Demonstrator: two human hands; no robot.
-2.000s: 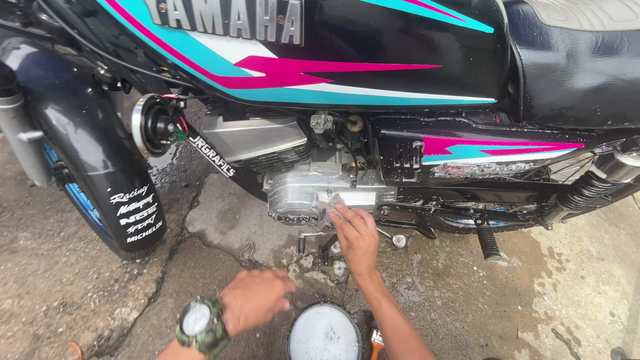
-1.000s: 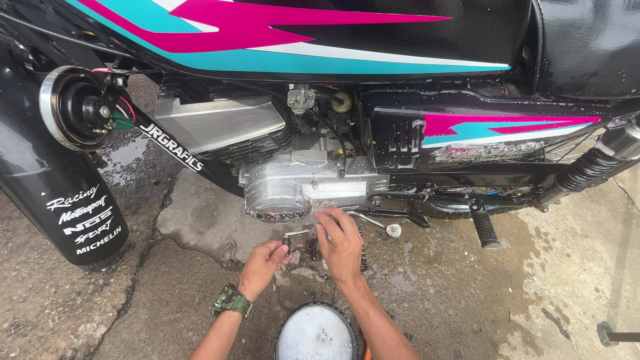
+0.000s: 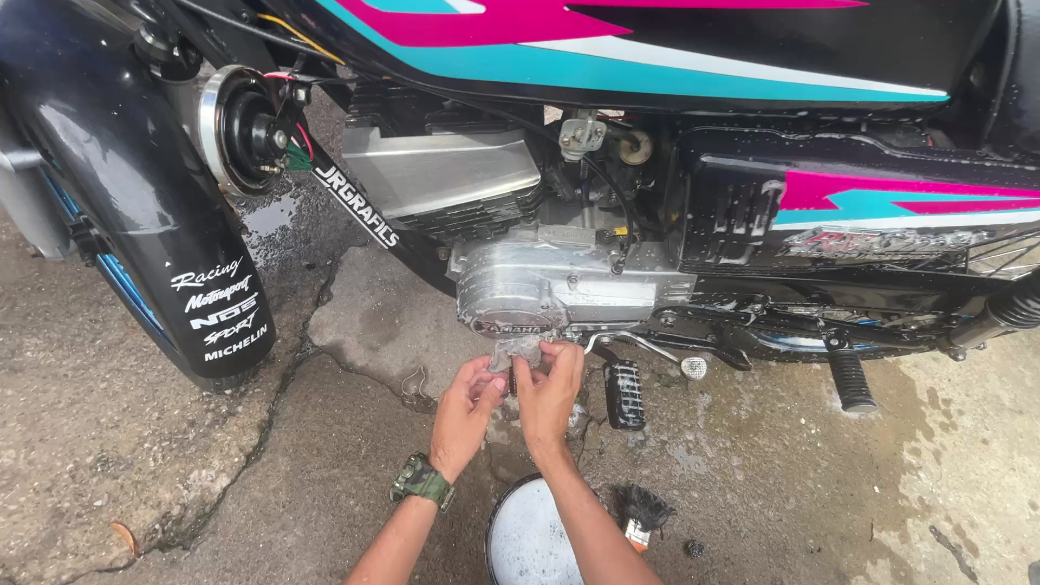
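Note:
My left hand (image 3: 471, 410), with a camouflage watch on its wrist, and my right hand (image 3: 551, 390) both pinch a thin, wet, greyish cloth or sheet (image 3: 515, 354). They are just below the round end of the Yamaha motorcycle's silver engine cover (image 3: 504, 288), where some suds show. Something dark, partly hidden by the fingers, lies between the hands. Right of my right hand are the metal gear lever (image 3: 630, 337) and a soapy rubber footpeg (image 3: 624, 396). Whether the cloth touches the engine cover, I cannot tell.
A round tub of foamy water (image 3: 532, 536) stands on the cracked concrete below my forearms. Beside it lies a brush with dark bristles (image 3: 646, 508). The front wheel's black fender (image 3: 154, 211) is at left, a rear footpeg (image 3: 849, 378) at right.
My left hand has moved up beside my right hand, and both now hold the greyish cloth below the engine cover. Two seconds ago the hands were well apart.

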